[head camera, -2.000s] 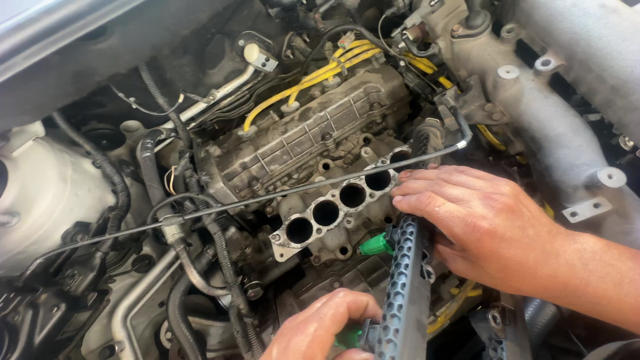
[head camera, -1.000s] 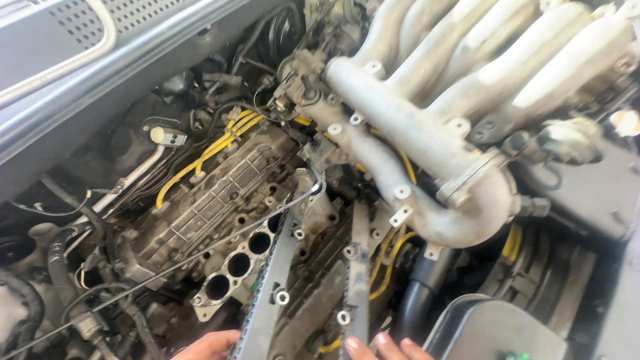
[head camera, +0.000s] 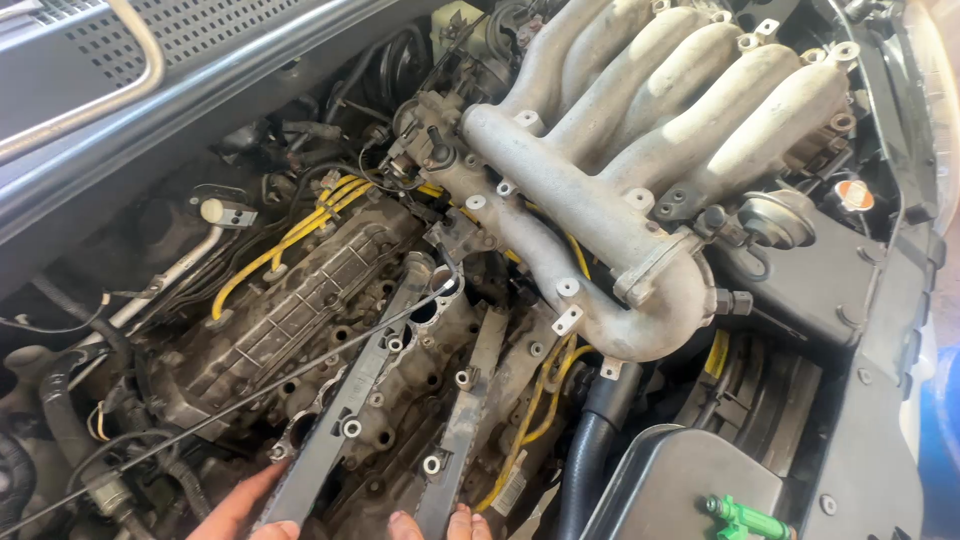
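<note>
My left hand (head camera: 251, 506) grips the near end of a long grey metal rail (head camera: 341, 420), fingers on one side and thumb on top; only part of the hand shows. The rail slants up over the row of round intake ports (head camera: 427, 311). At the bottom edge, the fingertips of my right hand (head camera: 442, 525) are around the near end of a second, similar rail (head camera: 454, 442), which lies to the right of the first. Both rails carry round bolt bosses. A green fuel injector (head camera: 742, 517) lies on a dark cover at bottom right, away from both hands.
A large cast-aluminium intake manifold (head camera: 585, 202) spans the upper right. A thin dark cable (head camera: 247, 397) crosses over the left rail. Yellow ignition leads (head camera: 285, 240) run by the ribbed valve cover (head camera: 277, 322). A black hose (head camera: 589, 450) stands right of the rails.
The view has swung toward the manifold. Two seconds ago both hands were at one perforated rail with green injectors beside the ports; now each hand is at its own rail's near end.
</note>
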